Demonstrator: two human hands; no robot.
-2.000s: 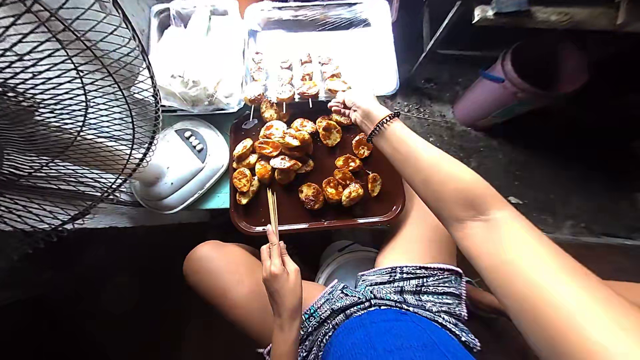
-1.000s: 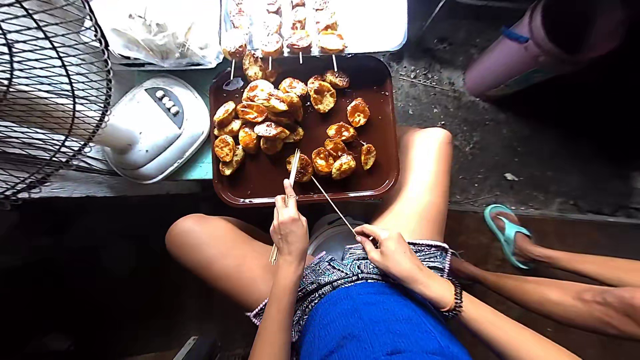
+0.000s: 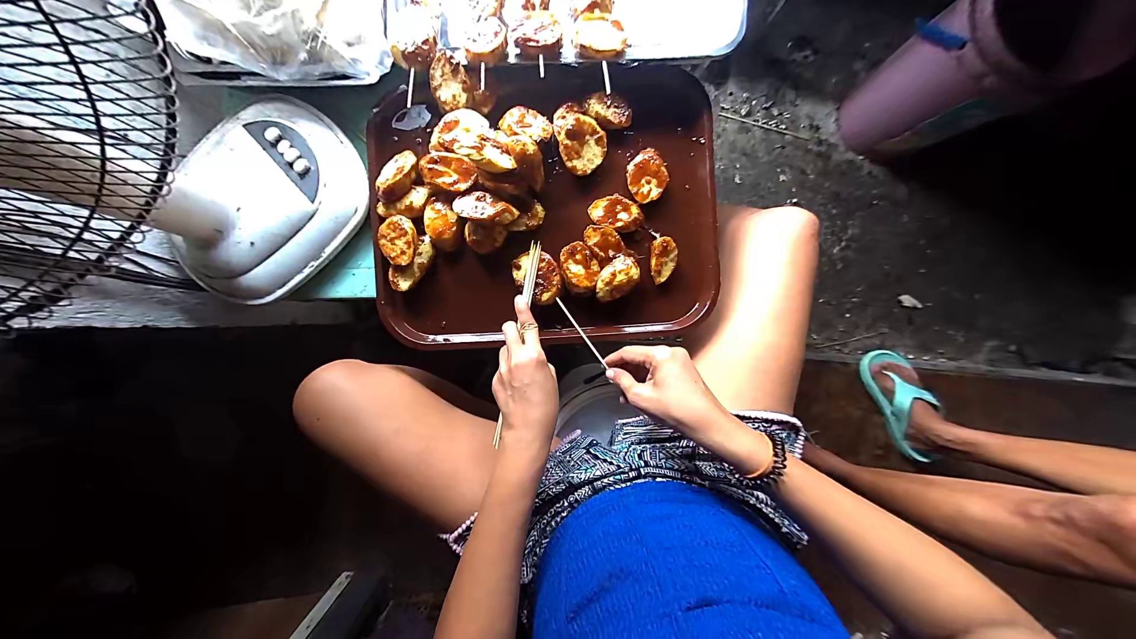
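A brown plastic tray (image 3: 550, 321) bears many glazed, browned slices of food (image 3: 448, 171), heaped at its left and scattered at its right. My left hand (image 3: 525, 382) grips a bundle of thin wooden skewers (image 3: 531, 275), whose upper ends lie over a slice (image 3: 548, 279) near the tray's front edge. To its right, my right hand (image 3: 661, 382) pinches one single skewer (image 3: 582, 334) by its lower end. That skewer's upper end reaches the same slice; whether it has pierced it I cannot tell. Skewered slices (image 3: 537, 34) lie on a silvery tray (image 3: 688, 44) behind.
A white fan base (image 3: 266, 204) with buttons and a wire fan guard (image 3: 84, 133) stand at the left. A clear plastic bag (image 3: 275, 35) lies behind. At the right are a pinkish bucket (image 3: 914, 89) and another person's foot in a turquoise flip-flop (image 3: 896, 404).
My right hand was at the tray's far edge two seconds ago; it is now near my lap with a single skewer. My left hand keeps the bundle. The view has shifted.
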